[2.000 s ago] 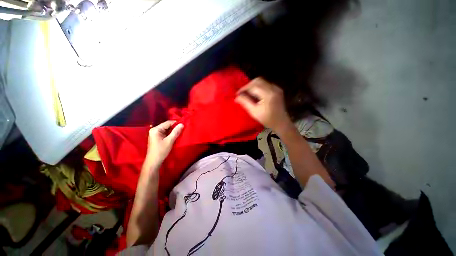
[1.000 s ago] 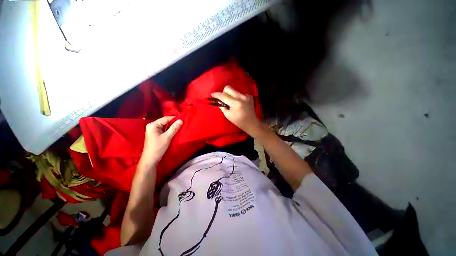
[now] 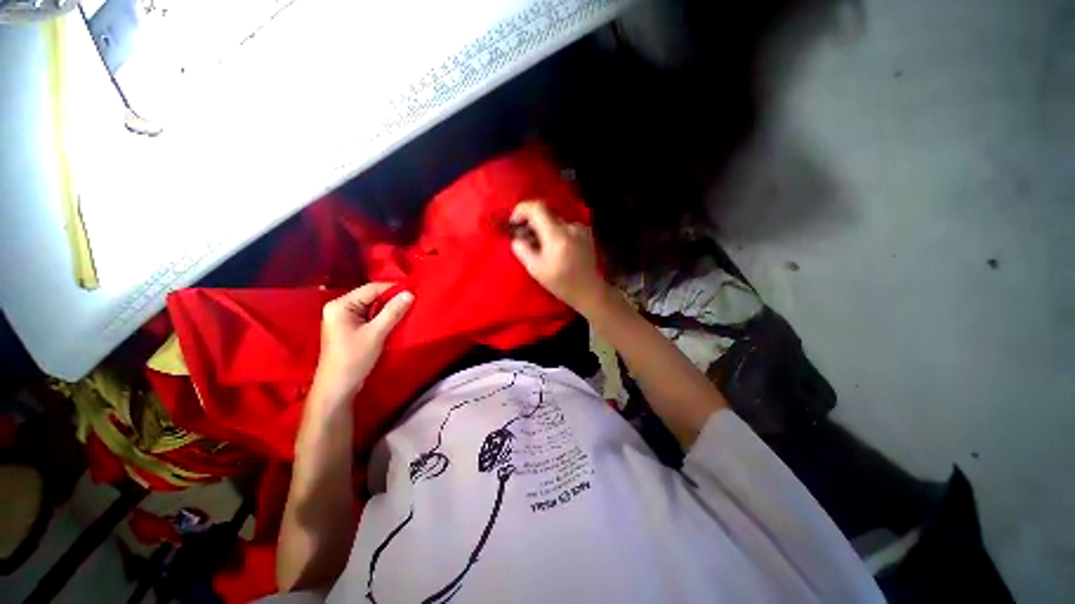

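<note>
Bright red cloth (image 3: 460, 283) lies bunched across my lap, below the table edge. A small yellow corner (image 3: 169, 356) shows at its left end. My left hand (image 3: 354, 336) pinches the cloth's upper edge between thumb and fingers. My right hand (image 3: 554, 254) is curled over the cloth's right part, around a small dark tool (image 3: 519, 228), likely thread snips. The fingers hide most of the tool, and whether its tip touches the cloth cannot be told.
The white machine table (image 3: 295, 130) fills the upper left, in glare, with a printed ruler along its edge. A yellow strip (image 3: 68, 177) lies on it. A bundle of yellow strips (image 3: 118, 425) hangs at lower left. Grey floor (image 3: 919, 295) is at right.
My right hand has come in left and down over the cloth since two seconds ago. The dark tool, clearer one second ago, is now mostly covered. My left hand keeps its pinch.
</note>
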